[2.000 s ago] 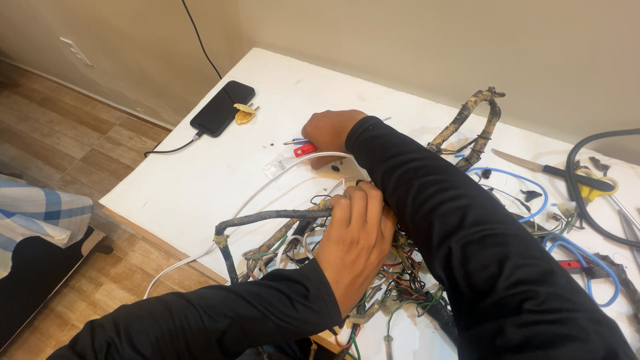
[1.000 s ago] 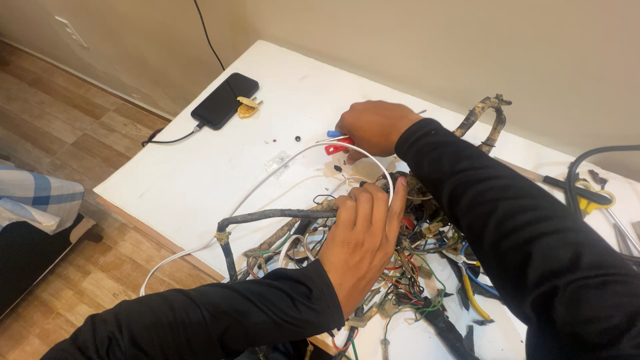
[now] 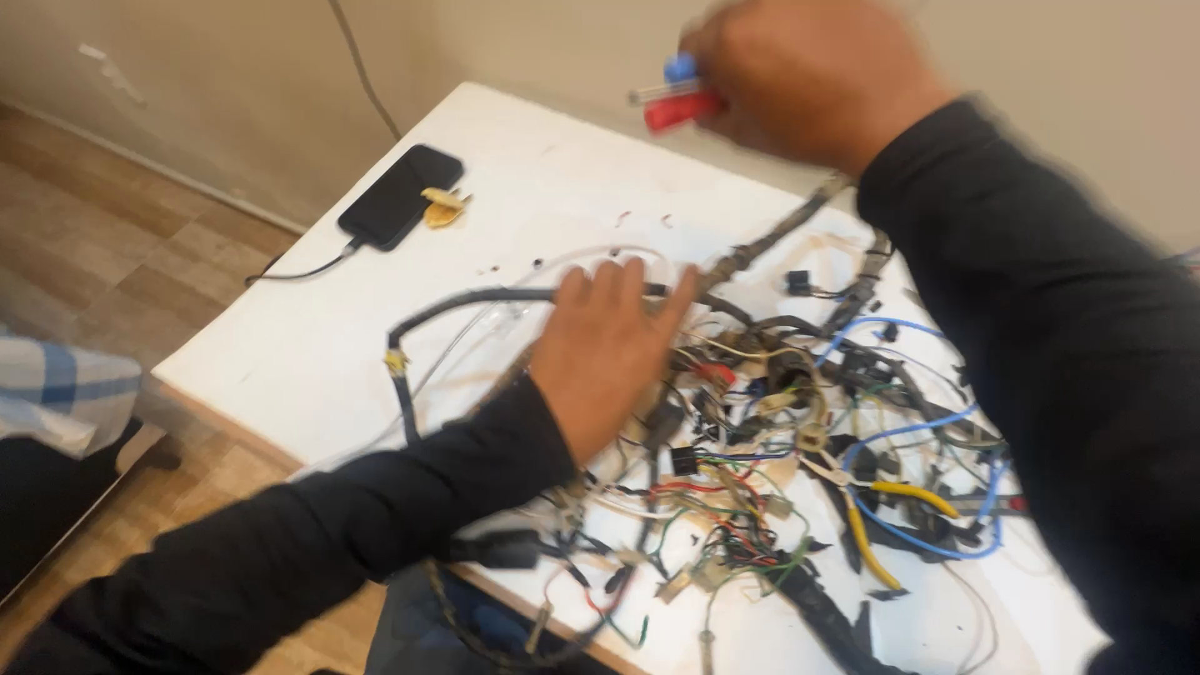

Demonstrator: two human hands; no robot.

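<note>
My left hand (image 3: 609, 352) rests on a dark taped branch of a wiring harness (image 3: 741, 258), its fingers bent over the branch; whether it grips is unclear. Raised above the table's back edge, my right hand (image 3: 816, 70) is closed on blurred small items: a red piece (image 3: 677, 111), a blue piece (image 3: 681, 67) and a thin metal-looking rod between them. What these are exactly cannot be told. Below and right of my left hand spread tangled wires and connectors (image 3: 684, 459). Among them lie yellow-handled pliers (image 3: 872, 553) with their handles apart.
A black phone (image 3: 401, 197) with a cable plugged in lies at the table's (image 3: 309, 356) back left, with a yellowish peel-like piece (image 3: 444, 208) against it. Blue tubing or cable (image 3: 923, 427) loops at the right. A wall stands behind the table; cloth (image 3: 66, 384) is at the far left.
My right hand has lifted from the table with the red and blue pieces. The white cable that arched near both hands no longer stands up there. The yellow-handled pliers are now more fully visible.
</note>
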